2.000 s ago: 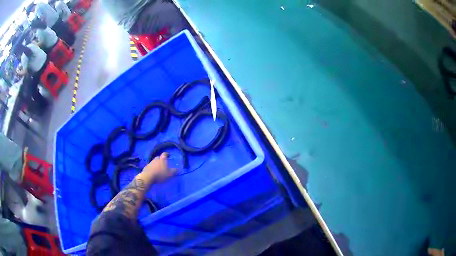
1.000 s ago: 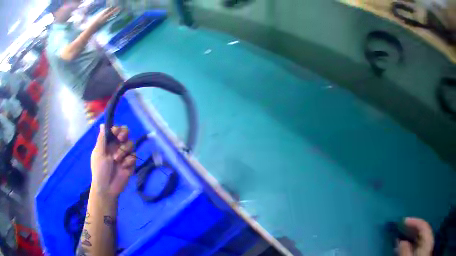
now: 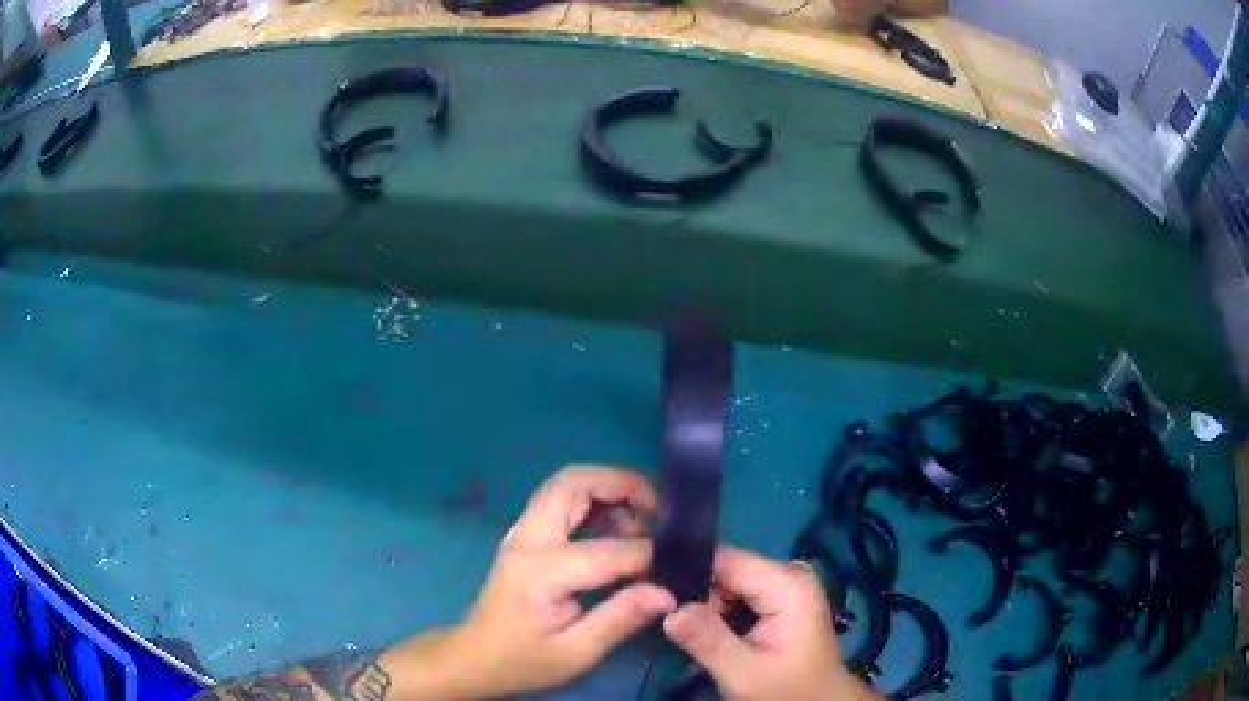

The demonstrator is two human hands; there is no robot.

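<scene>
A black headband (image 3: pixel 696 445) stands roughly upright in the middle, seen edge-on, its far end near the raised green strip. My left hand (image 3: pixel 575 582) grips its near end from the left with thumb and fingers. My right hand (image 3: pixel 760 623) is at the same end from the right, fingertips close to the left ones. A dark curved part shows partly beneath my right hand; it looks like a yoke, but my fingers hide most of it. A thin cable hangs below the fingertips.
A tangled yoke pile (image 3: pixel 1055 479) lies at right on the teal mat. Headbands with yokes, one near the middle (image 3: pixel 658 158), lie along the raised green strip (image 3: pixel 507 206). The blue bin (image 3: pixel 82 630) is at lower left. A clear plastic bag (image 3: pixel 1116 137) lies at far upper right.
The view has swung right from the bin to the bench. The headband, lifted from the bin in my left hand, is now over the mat, and my right hand has joined it.
</scene>
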